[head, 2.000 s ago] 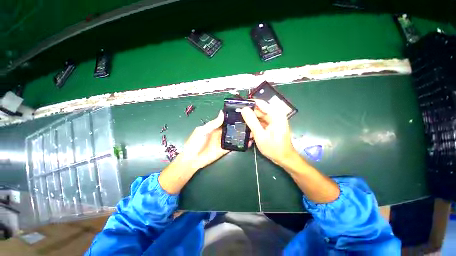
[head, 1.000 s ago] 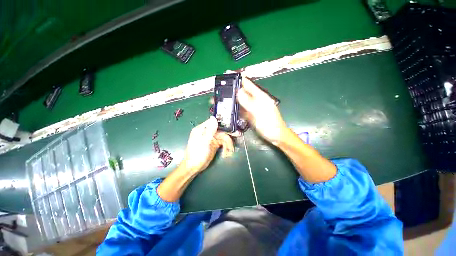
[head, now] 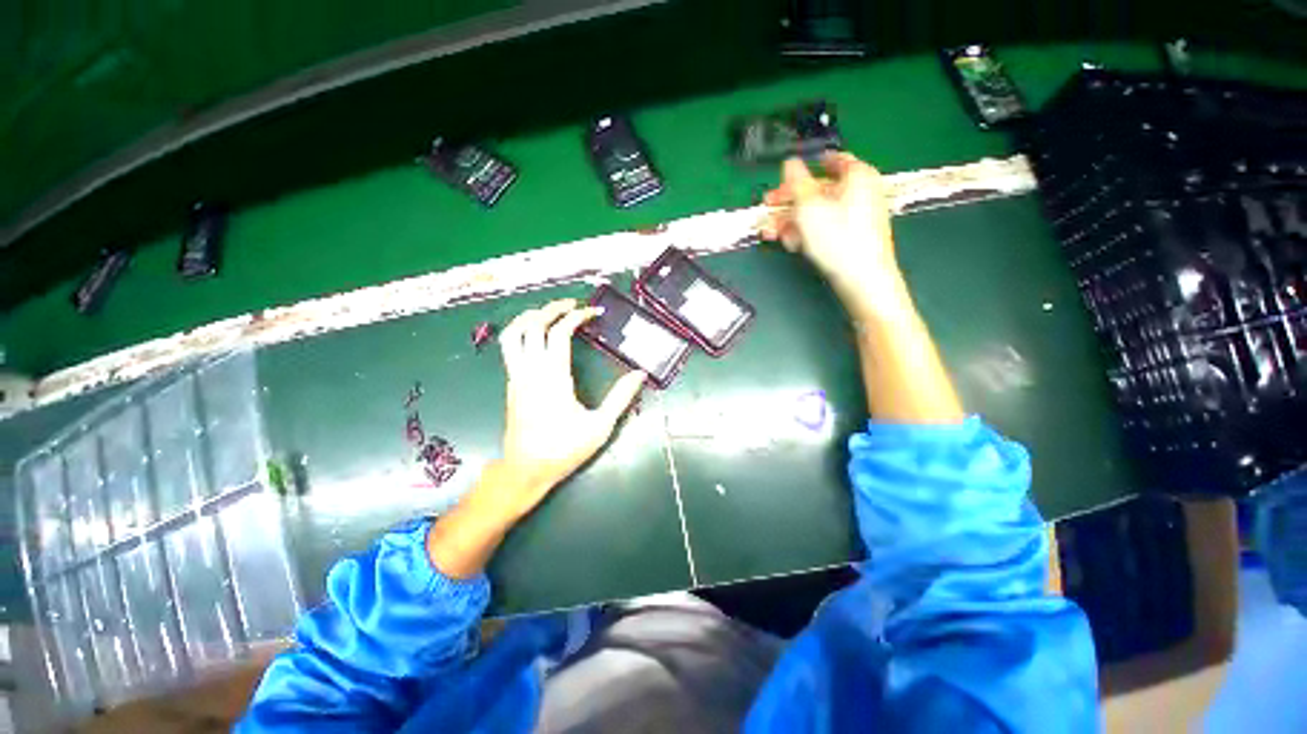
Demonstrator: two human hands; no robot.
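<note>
Two black phone half-assemblies with dark red rims and white inner areas lie side by side on the bench. My left hand (head: 552, 402) spans the left phone half-assembly (head: 638, 337), with fingertips at its upper left and the thumb at its lower edge. The right phone half-assembly (head: 695, 301) is untouched. My right hand (head: 839, 222) reaches over the white worn edge. Its fingertips are at the near side of a blurred phone (head: 786, 135) over the conveyor; whether they grip it cannot be told. A blue pick (head: 813, 412) lies on the bench.
More phones, such as one (head: 622, 161), are spaced along the green conveyor (head: 358, 215). A clear plastic tray (head: 144, 516) is at left, near small dark red parts (head: 434, 456). Glossy black trays (head: 1190, 273) stand at right. A cardboard carton (head: 1215, 574) is below the bench edge.
The phone half-assembly that both hands held up is down on the bench beside the other one. My right hand has moved away to the conveyor. The view has shifted right.
</note>
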